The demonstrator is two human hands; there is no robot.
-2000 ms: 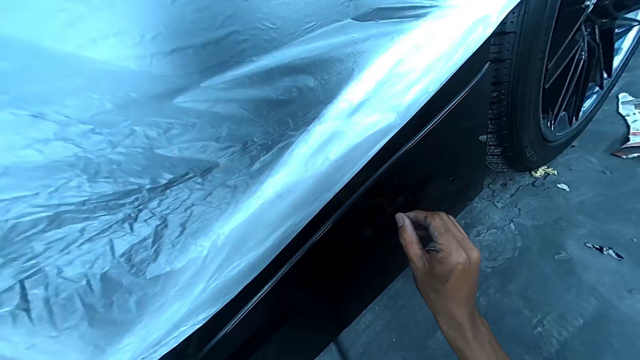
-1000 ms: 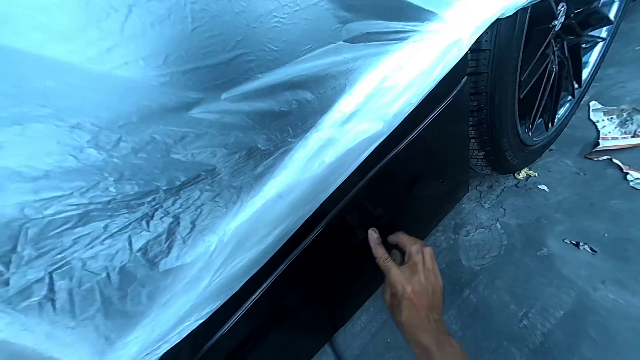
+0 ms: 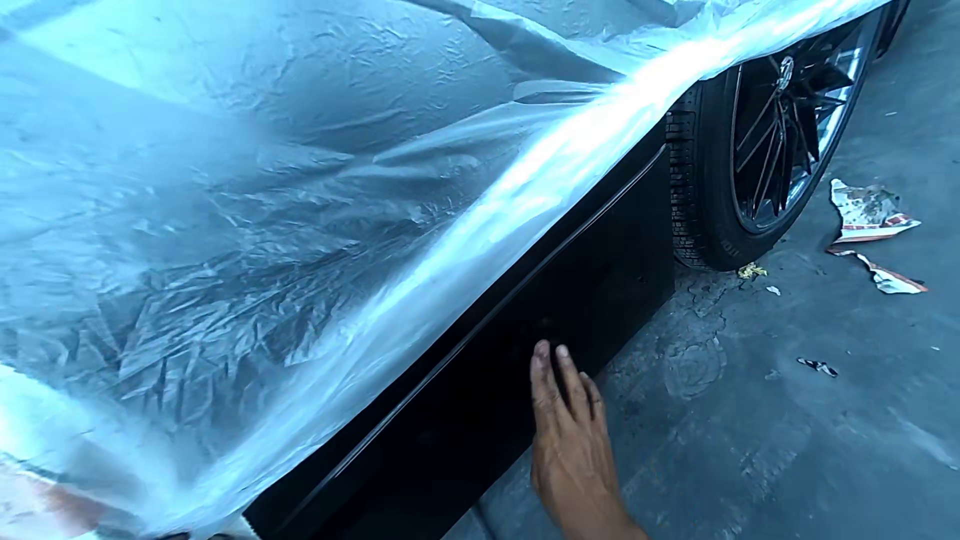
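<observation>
My right hand (image 3: 574, 442) reaches in from the bottom, its fingers extended and slightly apart, fingertips at the surface of the glossy black lower side panel (image 3: 600, 300) of a car. Nothing is held in it. Along the panel runs a thin raised line parallel to its upper edge. Crinkled translucent plastic masking film (image 3: 300, 225) covers the bodywork above, its bright folded edge slanting from lower left to upper right. My left hand does not show.
A tyre (image 3: 709, 187) with a black multi-spoke wheel (image 3: 787, 135) stands beyond the panel's far end. On the grey concrete floor (image 3: 750, 465) lie torn printed paper (image 3: 870, 210), a paper strip (image 3: 889, 277), a small dark scrap (image 3: 817, 367) and yellowish debris (image 3: 751, 271).
The fingers of my right hand, curled with the thumb near them before, have straightened out over the black panel. The view has shifted somewhat.
</observation>
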